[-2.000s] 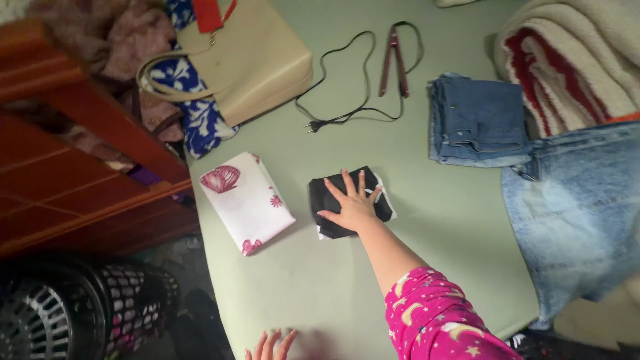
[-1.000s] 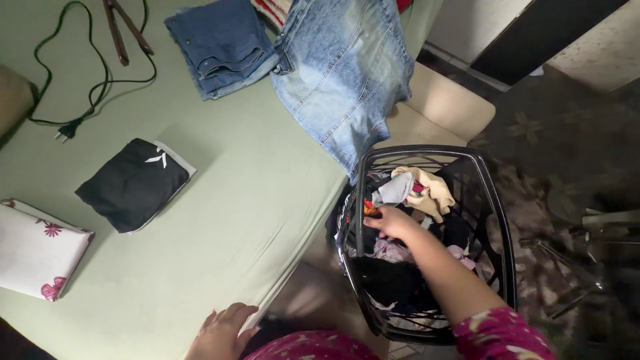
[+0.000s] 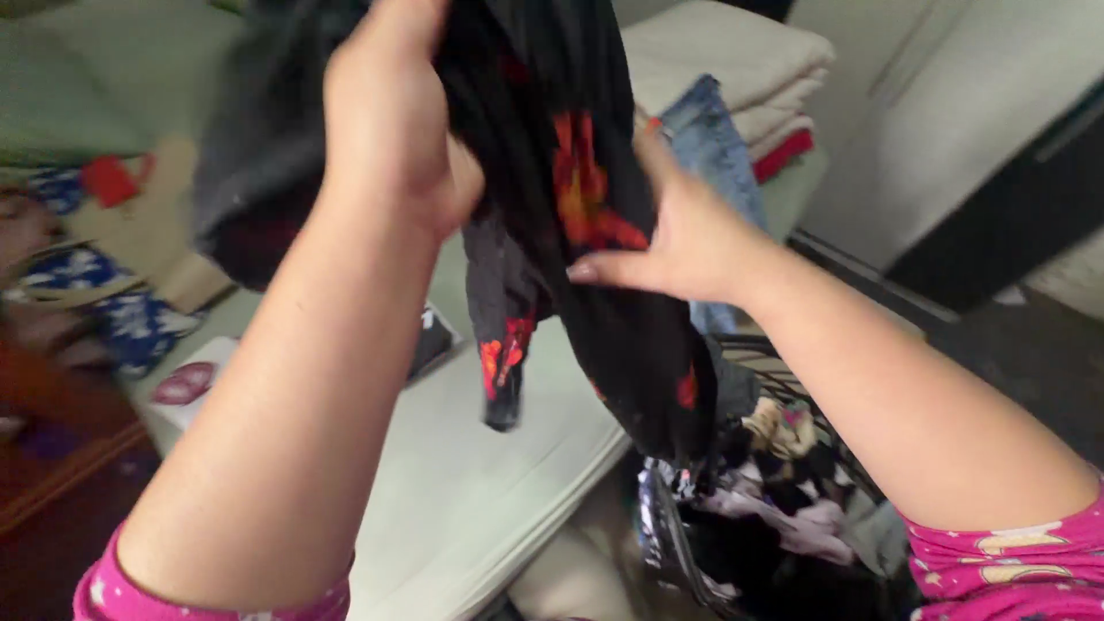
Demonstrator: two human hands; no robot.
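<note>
A black garment with red and orange print (image 3: pixel 595 185) hangs in the air between my hands, above the table's green cover (image 3: pixel 483 483). My left hand (image 3: pixel 392 129) holds it at the upper left, its fingertips hidden by the cloth and the frame's top edge. My right hand (image 3: pixel 681 224) grips its right side, thumb in front of the print. Part of the black cloth is blurred at the left. Behind it lie a folded black cloth (image 3: pixel 434 341), mostly hidden, and a folded white cloth with a butterfly print (image 3: pixel 194 379), partly behind my left forearm.
A black laundry basket (image 3: pixel 677 535) full of clothes stands at the table's lower right. Blue jeans (image 3: pixel 711 155) and a stack of folded blankets (image 3: pixel 733 60) lie at the back right. A beige handbag (image 3: pixel 164 220) and a blue and white floral cloth (image 3: pixel 142 328) are at the left.
My right hand has come up out of the basket, and the black printed garment is now held up over the table. My left hand has risen from the table's edge and taken hold of it. The view has swung left.
</note>
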